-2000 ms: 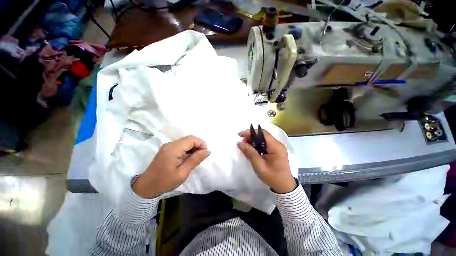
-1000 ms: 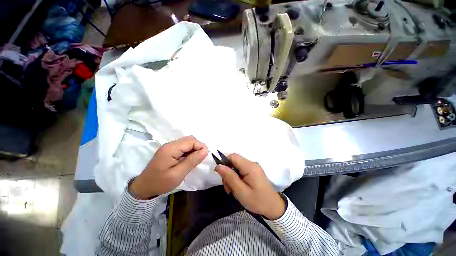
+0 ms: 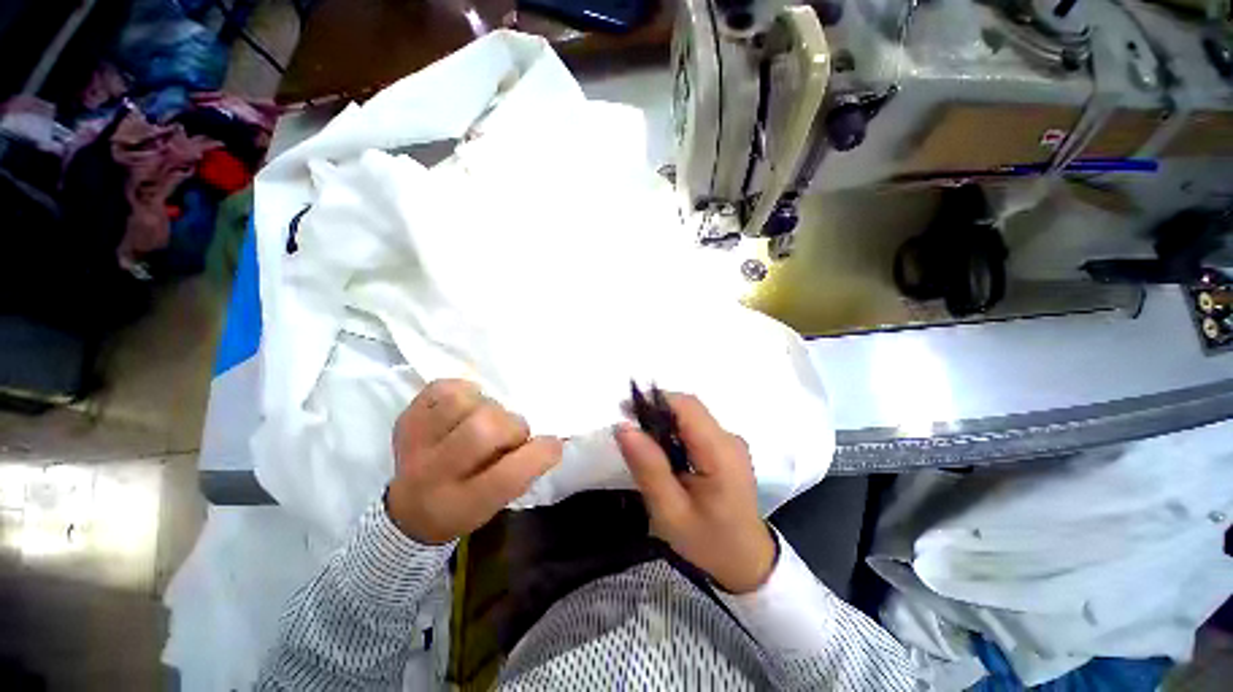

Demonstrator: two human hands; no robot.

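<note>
A large white garment (image 3: 541,257) lies over the table's left side, with a small dark label at its upper left. My left hand (image 3: 467,462) is at the garment's front edge, fingers curled and pinched; it seems to hold the edge, though what is between the fingertips is too small to see. My right hand (image 3: 706,487) holds dark thread snips (image 3: 659,422), tips pointing up and slightly apart, to the right of my left hand. The right fingertips are close to the cloth edge.
A sewing machine (image 3: 920,95) stands at the upper right, its needle area lit beside the garment. A black looped object (image 3: 951,260) lies on its bed. White cloth pieces (image 3: 1068,554) hang at the lower right over blue cloth. Coloured cloth piles (image 3: 169,176) are at the far left.
My left hand has turned and its fingers have curled in more. My right hand moved left to my left fingertips with the snips, then back a little to the right.
</note>
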